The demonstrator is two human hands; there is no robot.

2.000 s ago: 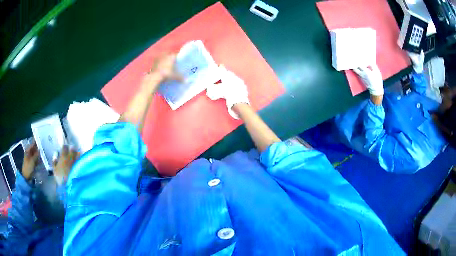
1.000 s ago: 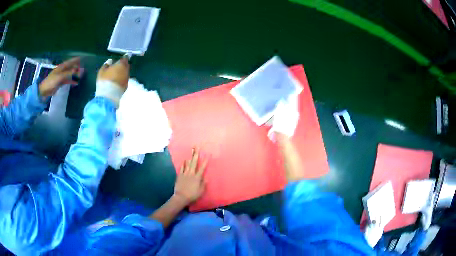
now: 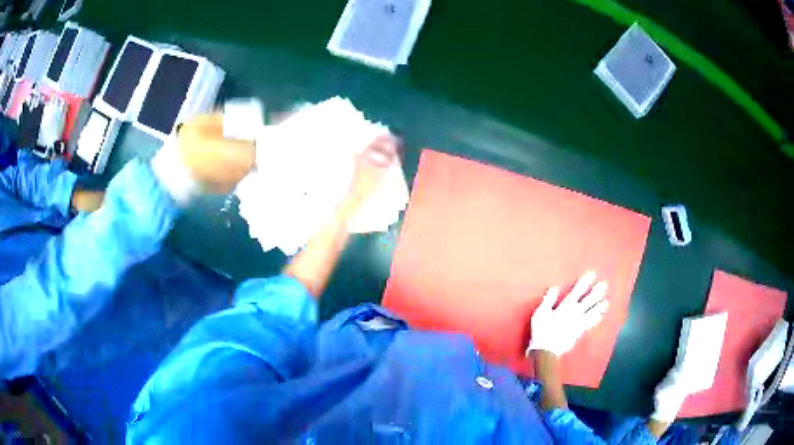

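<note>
My left hand [image 3: 370,174], bare and blurred, is over the right part of the white sheet pile [image 3: 305,182], left of the red-pink mat [image 3: 514,252]. I cannot tell whether its fingers grip a sheet. My right hand [image 3: 570,315], in a white glove, lies open on the mat's lower right with fingers spread and holds nothing. A flat item in whitish-grey film with a small dark mark [image 3: 635,69] lies on the dark green bench beyond the mat's far right side. A similar film-covered item [image 3: 380,30] lies at the top edge, beyond the pile.
A neighbour's hand [image 3: 213,152] is close at the pile's left. White-framed dark-screened items [image 3: 165,91] stand in rows at far left. A small white-framed item [image 3: 676,225] lies right of the mat. Another neighbour's gloved hand [image 3: 670,395] holds a white item at a second mat [image 3: 740,304].
My right hand has let go of the film-covered item, now beyond the mat, and moved nearer me. My left hand has gone from the mat to the sheet pile. The view has shifted left.
</note>
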